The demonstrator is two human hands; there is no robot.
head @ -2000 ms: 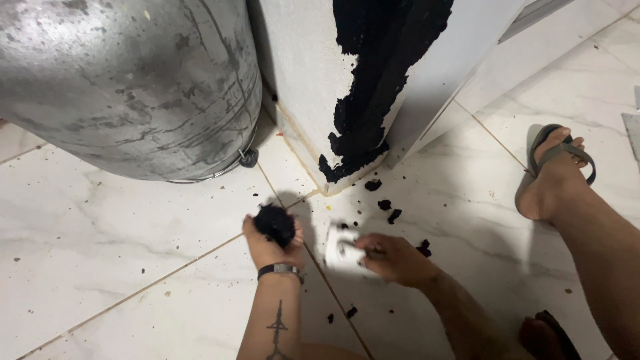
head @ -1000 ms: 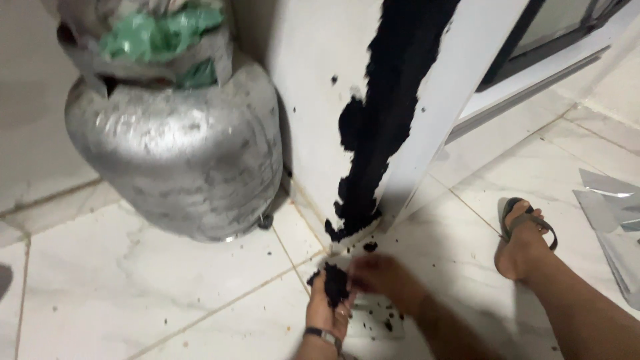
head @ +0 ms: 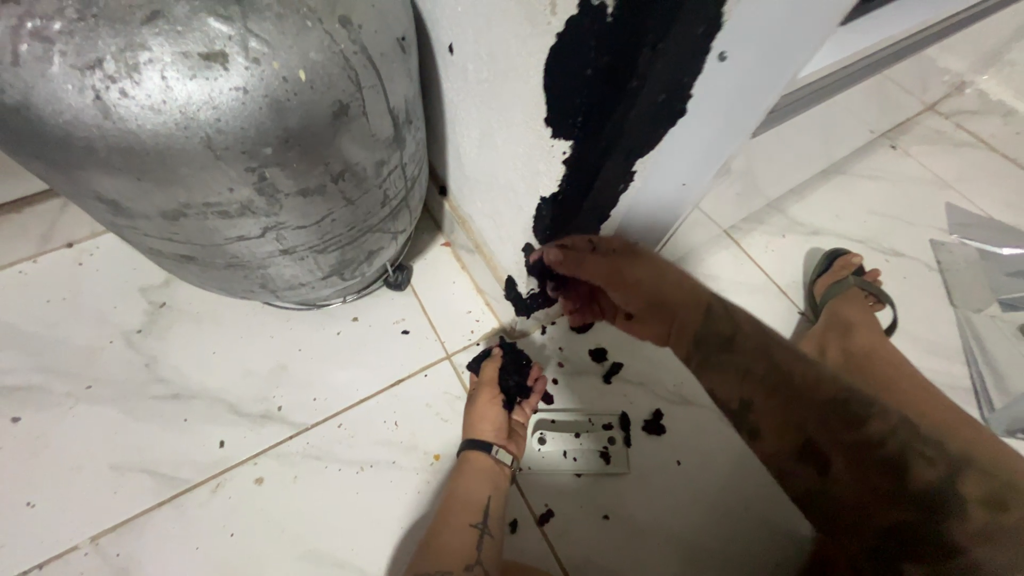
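Observation:
My left hand [head: 500, 400], with a dark band at the wrist, is closed around a clump of black crumbly material [head: 512, 372] above the floor tiles. My right hand [head: 608, 284] pinches a smaller black lump [head: 548, 276] against the lower part of the wall corner. Above it, a ragged black coating [head: 616, 120] runs up the white wall edge beside a white frame. On the floor just right of my left hand lies a flat rectangular plate with a raised handle [head: 580, 438], speckled with black crumbs. Loose black bits [head: 654, 422] lie around it.
A dented silver gas cylinder [head: 240, 144] stands at the left, close to the wall. A foot in a dark sandal [head: 852, 292] is on the tiles at the right. Crumpled clear sheeting or silvery film [head: 984, 320] lies at the far right edge.
My right hand has moved from beside my left hand up to the wall corner. Two seconds ago it held the whitish plate, which now lies on the floor. The view has shifted.

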